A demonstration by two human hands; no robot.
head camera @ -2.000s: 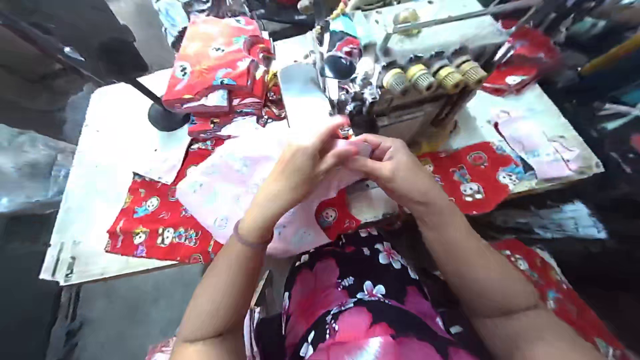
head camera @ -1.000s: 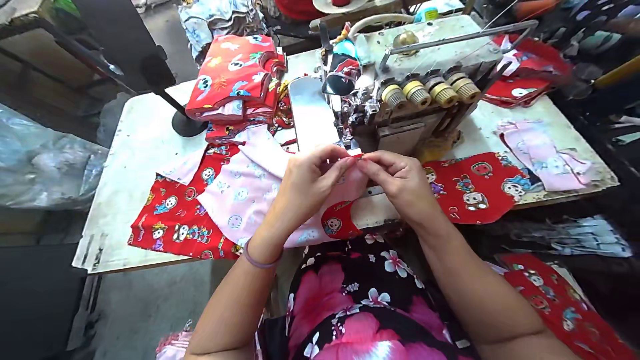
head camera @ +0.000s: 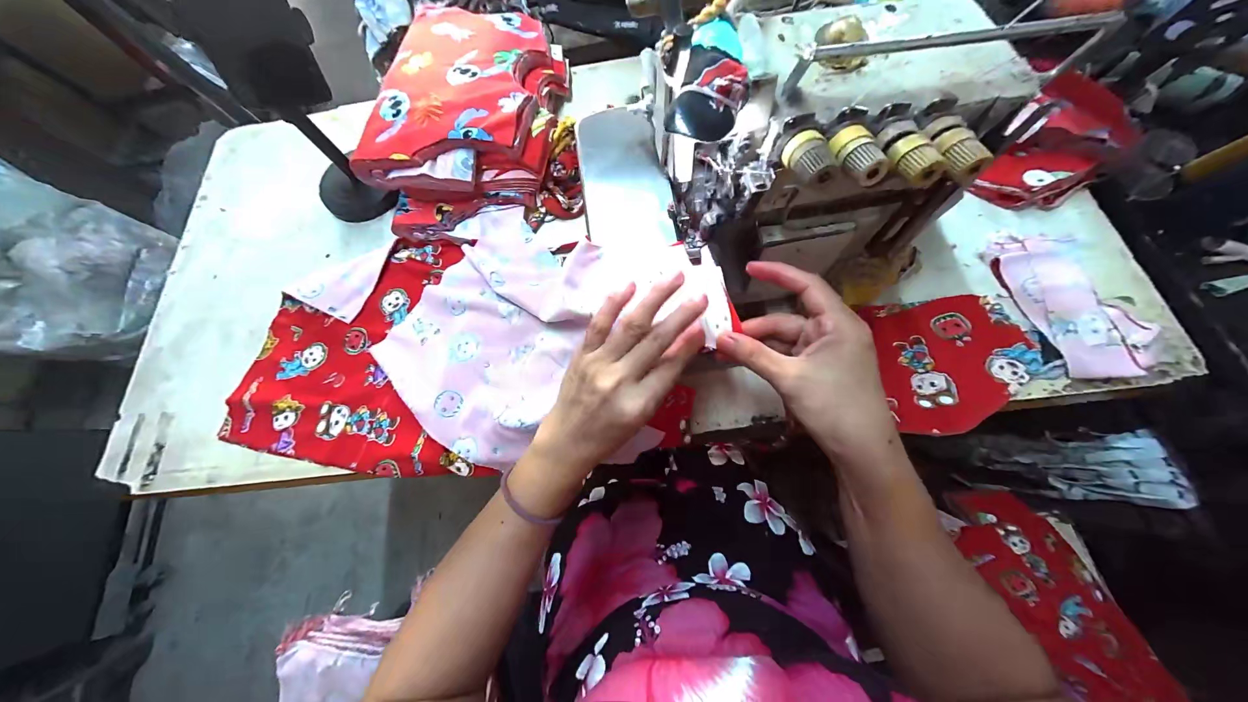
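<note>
My left hand (head camera: 624, 375) lies with fingers spread on pink printed fabric (head camera: 478, 361), just before the presser foot (head camera: 693, 246) of an overlock sewing machine (head camera: 760, 185). My right hand (head camera: 814, 356) pinches the fabric's red-backed edge (head camera: 731, 317) between thumb and fingers, at the right of the foot. The cloth at the foot is brightly lit and partly washed out. Red printed fabric (head camera: 322, 390) lies under the pink piece at the left. Another red printed piece (head camera: 941, 366) rests to the right of my right hand.
A stack of folded red fabric (head camera: 458, 97) stands at the back left beside a black round-based stand (head camera: 353, 190). Folded pink strips (head camera: 1068, 307) lie at the right of the white table (head camera: 185, 341). More red cloth (head camera: 1053, 146) sits behind them. A plastic bag (head camera: 73, 268) is at far left.
Both hands pinched the fabric edge together before. My left hand has let go of it and now lies flat on the cloth, while my right hand remains at the edge. The cloth has come under the foot.
</note>
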